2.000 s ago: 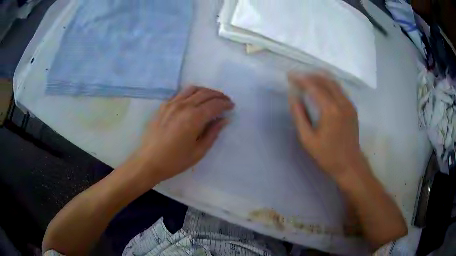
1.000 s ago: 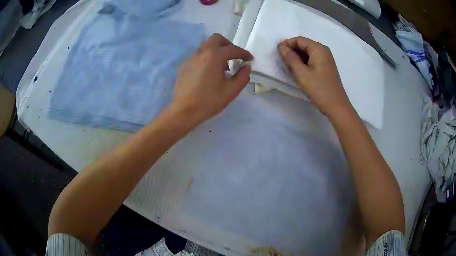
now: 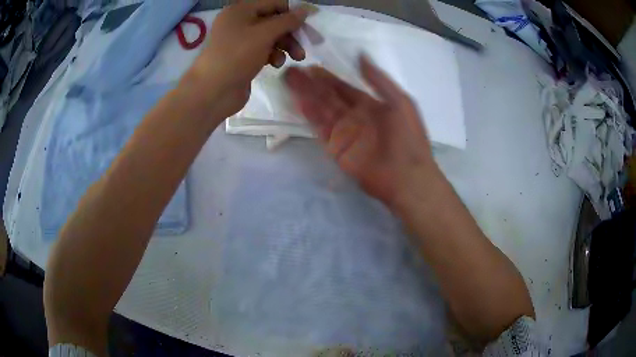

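Note:
My left hand point(image 3: 254, 49) is over the left end of the white interlining stack point(image 3: 432, 90), its fingertips pinching the edge of a thin, slightly see-through white sheet point(image 3: 317, 35). My right hand point(image 3: 369, 139) is blurred, over the stack's near edge, with fingers apart and nothing seen in it. A light blue panel with a thin white layer over it point(image 3: 314, 258) lies flat in front of me. A light blue pile of cut panels point(image 3: 91, 132) lies at the left, partly covered by my left forearm.
A red looped handle point(image 3: 190, 32) lies beyond my left wrist. A long grey straightedge point(image 3: 439, 24) lies along the far side. Crumpled white scraps point(image 3: 586, 132) hang at the right. A dark object with a shiny edge point(image 3: 580, 258) is at the right table edge.
My left hand has moved to the far side, from the stack's near corner, and now lifts a sheet edge. My right hand has opened and come nearer. The whole view has shifted.

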